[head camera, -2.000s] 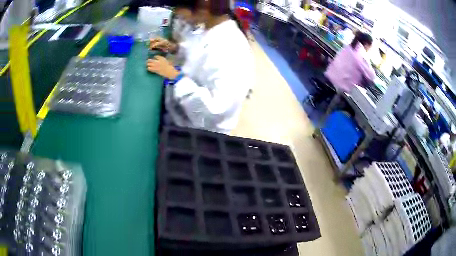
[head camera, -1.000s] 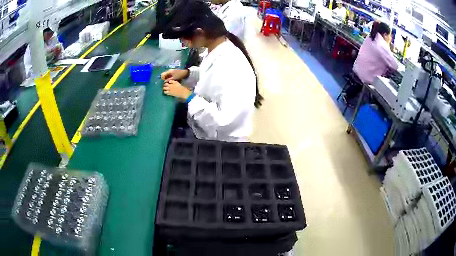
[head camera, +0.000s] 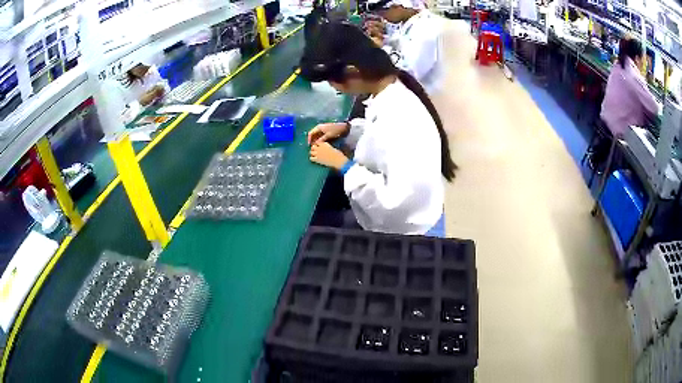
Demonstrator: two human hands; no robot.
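Note:
Neither of my hands is in the picture. Nearest in front of me is a black foam compartment tray [head camera: 323,323] on a stack at the bench's right edge. Several pockets at its near right corner hold small dark shiny parts [head camera: 413,342]; most other pockets look bare. At the lower left, a thick block of stacked clear blister trays [head camera: 138,307] filled with rows of modules stands on the green mat [head camera: 224,262]. Another clear blister tray with rows of modules [head camera: 235,183] lies farther along the mat.
A person in a white smock [head camera: 400,161] sits at the bench's right side, hands together over the mat. A blue box [head camera: 279,129] stands near those hands. A yellow-banded post [head camera: 138,191] rises at left. More people and benches are behind, with an aisle [head camera: 516,217] at right.
The view has swung left and up, so the trays and the seated person sit farther right in the picture. More of the left bench side shows. The foam tray's filled pockets look the same.

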